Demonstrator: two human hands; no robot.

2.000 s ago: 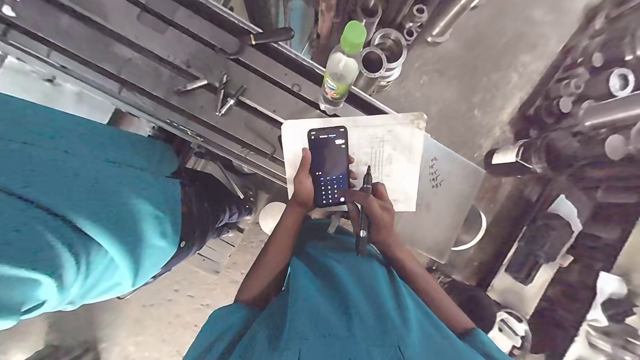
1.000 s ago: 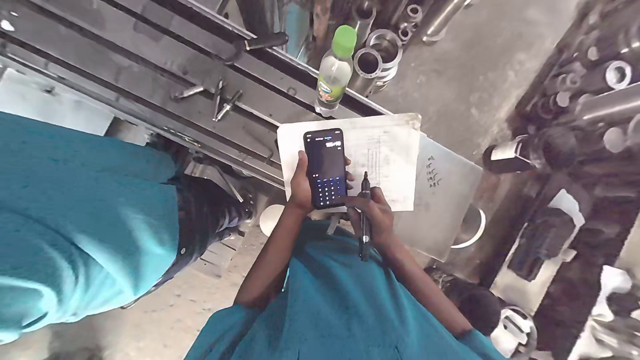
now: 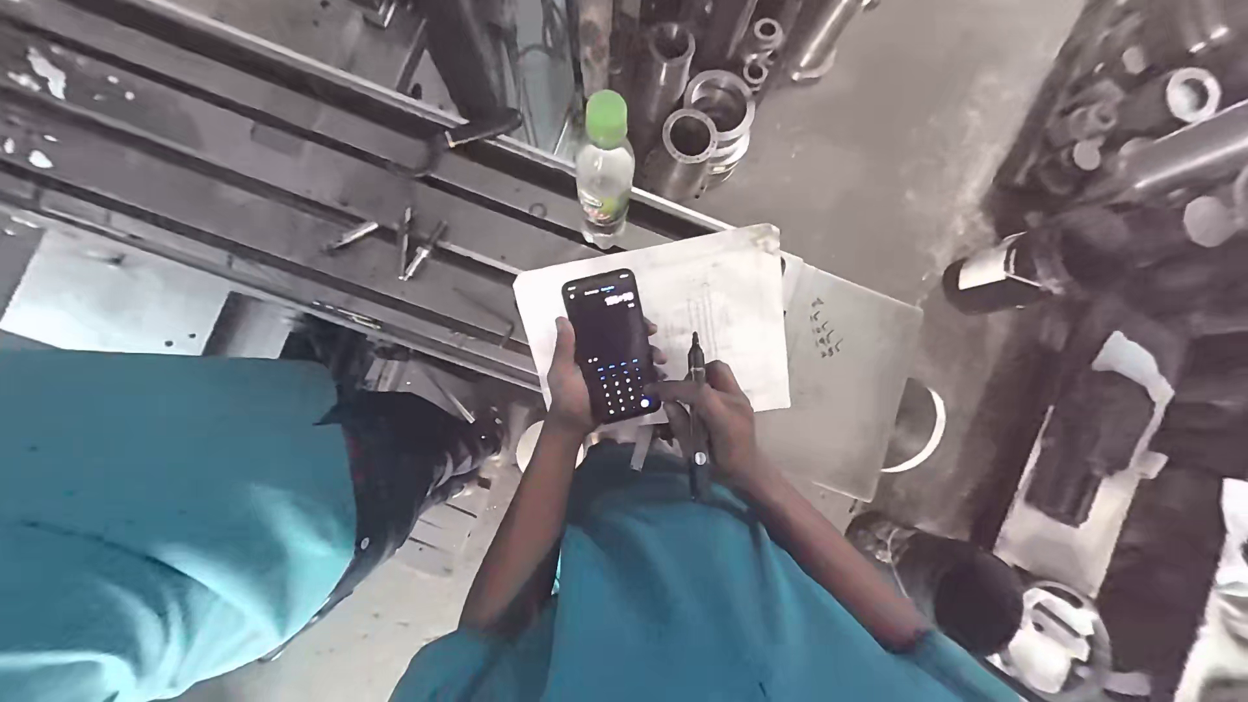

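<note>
My left hand (image 3: 570, 382) holds a black smartphone (image 3: 609, 336) upright in its palm, a calculator keypad lit on its screen. Between the fingers of my right hand (image 3: 721, 414) is a black pen (image 3: 696, 390), tip pointing away from me, while the index finger reaches the phone's lower right corner. Beneath both hands lies a white paper sheet (image 3: 746, 292) with a faint drawing. It overlaps a grey sheet or board (image 3: 848, 390) with handwritten marks. A clear plastic bottle (image 3: 604, 185) with a green cap stands just beyond the paper.
A slotted metal machine table (image 3: 292, 175) runs across the upper left, with small metal tools (image 3: 419, 252) on it. Metal tubes and rings (image 3: 689, 136) stand beyond the bottle. At the left is a person in a teal shirt (image 3: 166, 517). Metal cylinders (image 3: 1189, 146) are stacked at the right.
My right index finger has moved a little over the lower part of the phone. Phone and pen stay in my hands, and the phone's screen shows different figures.
</note>
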